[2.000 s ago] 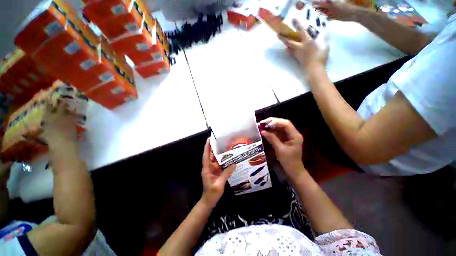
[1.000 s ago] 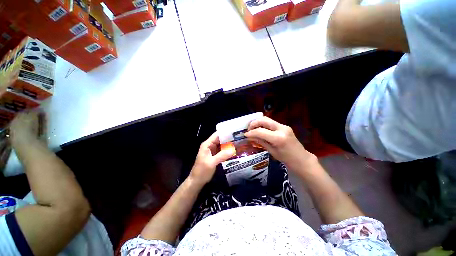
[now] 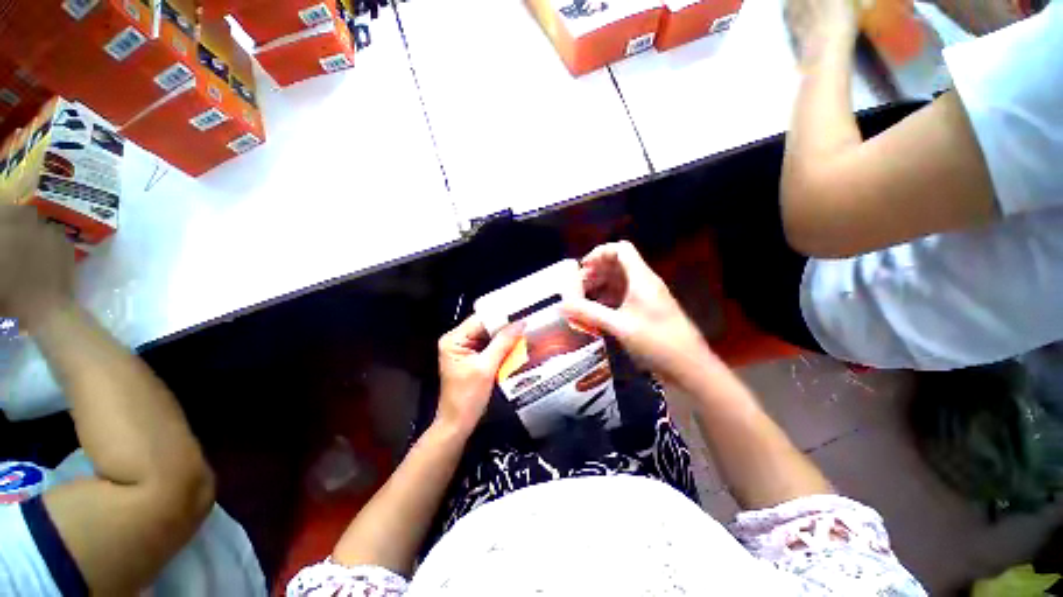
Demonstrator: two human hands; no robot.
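Note:
A retail box [image 3: 565, 391] with a white printed face stands open over my lap. Its white top flap [image 3: 527, 294] is raised, with a narrow dark strip along its slot; I cannot tell whether that is the slot or a black handle in it. My left hand [image 3: 469, 371] holds the box's left side, thumb at a small orange-yellow tuck flap [image 3: 513, 357]. My right hand [image 3: 635, 306] grips the flap and box at the right edge, with fingers behind the flap and thumb near the right tuck flap.
Orange finished boxes [image 3: 192, 111] stand stacked at the table's left. Waiting boxes [image 3: 618, 33] lie at the back right of centre. The white table [image 3: 350, 175] has its front edge beyond my hands. A neighbour's arm [image 3: 128, 402] is at left, another person's arm [image 3: 874, 192] at right.
The box has come down from the table edge to my lap. Since a second ago, my right fingers have moved off the flap's slot to its right edge. The right neighbour's arm has shifted.

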